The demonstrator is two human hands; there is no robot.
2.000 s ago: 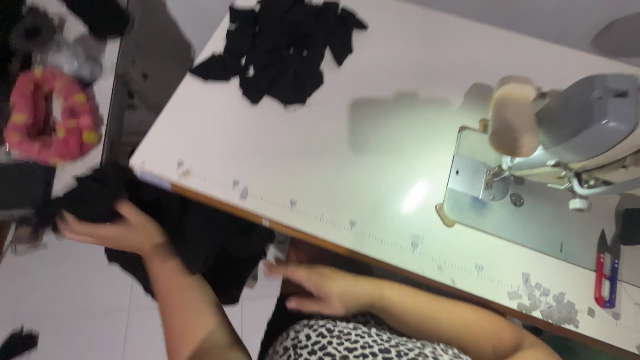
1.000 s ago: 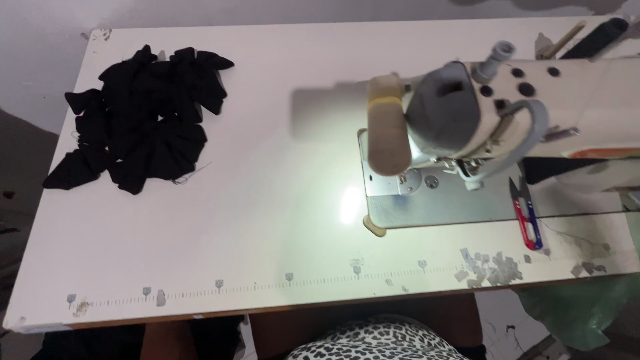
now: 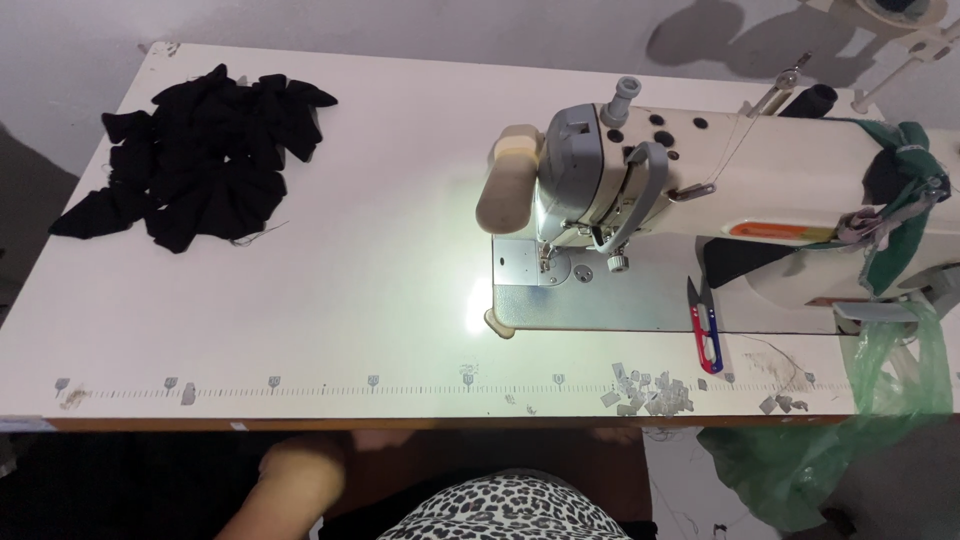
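My left forearm and wrist point(image 3: 300, 476) show below the front edge of the table; the hand itself is mostly hidden under the edge, so its hold cannot be told. My right hand is out of view. Black gathered fabric pieces point(image 3: 217, 157) lie in a heap at the table's left. On the right stands a sewing machine point(image 3: 720, 165), its lamp lighting the bed plate point(image 3: 585, 307). Thread snips point(image 3: 705, 330) with red and blue handles rest across the plate's front edge. Dark material point(image 3: 112, 480) fills the area below the table at left.
Small grey scraps point(image 3: 656, 394) lie by the ruler marks along the front edge. A green plastic bag point(image 3: 892, 390) hangs over that edge at right. Green cloth point(image 3: 900, 202) is tied around the machine arm. A dark thread cone point(image 3: 814, 101) lies behind the machine.
Two seconds ago my left hand was on black fabric left of the table and my right hand lay near the front edge; both have left those spots. The view has swung right and levelled.
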